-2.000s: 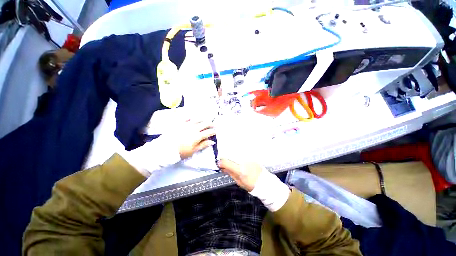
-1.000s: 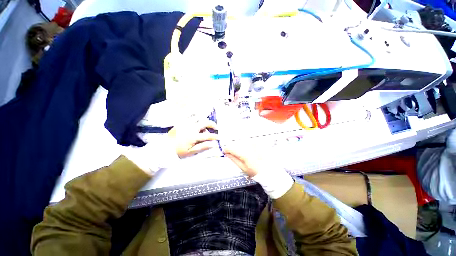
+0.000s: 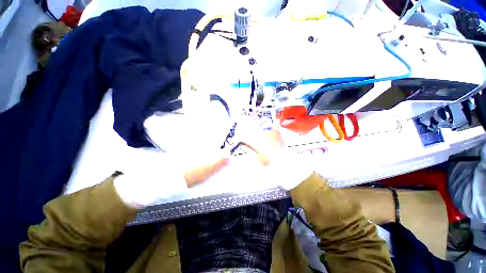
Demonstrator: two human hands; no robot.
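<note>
The navy garment piece [image 3: 141,69] lies heaped left of the needle, with pale lining [image 3: 184,130] spread from it toward the needle area. A small dark strip [image 3: 230,137] shows on the pale cloth just in front of the presser foot [image 3: 256,113]. My left hand [image 3: 207,171] lies low on the pale cloth, left of the strip, its fingers washed out by glare. My right hand [image 3: 264,146] is at the right of the strip, close to the needle, with fingertips near the cloth. Whether either hand grips the cloth is hidden by glare.
The white sewing machine head [image 3: 330,53] spans the back, with a black control panel [image 3: 346,98]. Red-covered shears [image 3: 301,120] lie right of the needle, a small pink tool [image 3: 314,151] in front. A measuring tape [image 3: 213,205] runs along the table edge. A yellow-necked lamp [image 3: 193,40] stands left of the needle.
My left hand has moved back and down from the strip. My right hand has moved up toward the needle. The pale lining has spread and its dark edge now curves beside the needle.
</note>
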